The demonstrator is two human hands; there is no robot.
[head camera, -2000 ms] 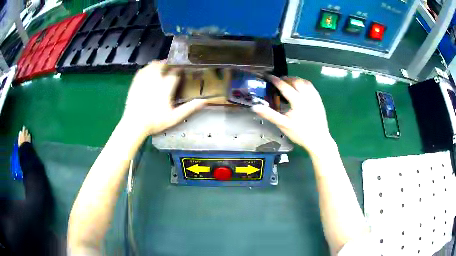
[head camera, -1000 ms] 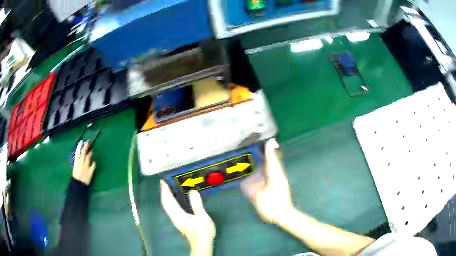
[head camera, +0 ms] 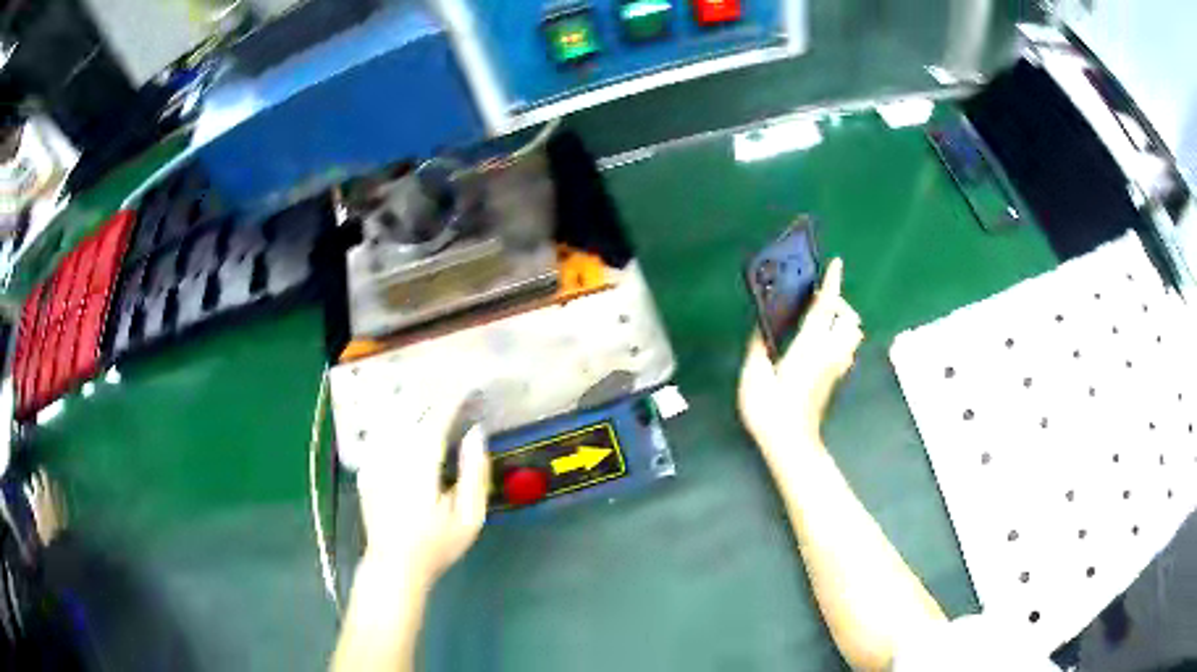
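Observation:
My right hand (head camera: 794, 381) holds a dark blue-black phone housing (head camera: 785, 278) above the green mat, right of the press, camera-hole end away from me. My left hand (head camera: 427, 492) is over the front left of the silver fixture base plate (head camera: 525, 361), fingers apart, covering the left of the arrow label; I see nothing in it. The press head (head camera: 460, 263) is down on the nest and hides what lies in it. The round red start button (head camera: 525, 484) shows just right of my left fingers.
Another phone housing (head camera: 971, 171) lies at the upper right beside a black mat (head camera: 1070, 158). A white perforated board (head camera: 1050, 420) is at right. Black trays (head camera: 217, 269) and a red tray (head camera: 68, 315) are at left. A person's hand (head camera: 46, 505) shows at the left edge.
The press head has come down over the nest. My right hand has moved from the press front to the right and now holds a housing. My left hand has moved up and left onto the base.

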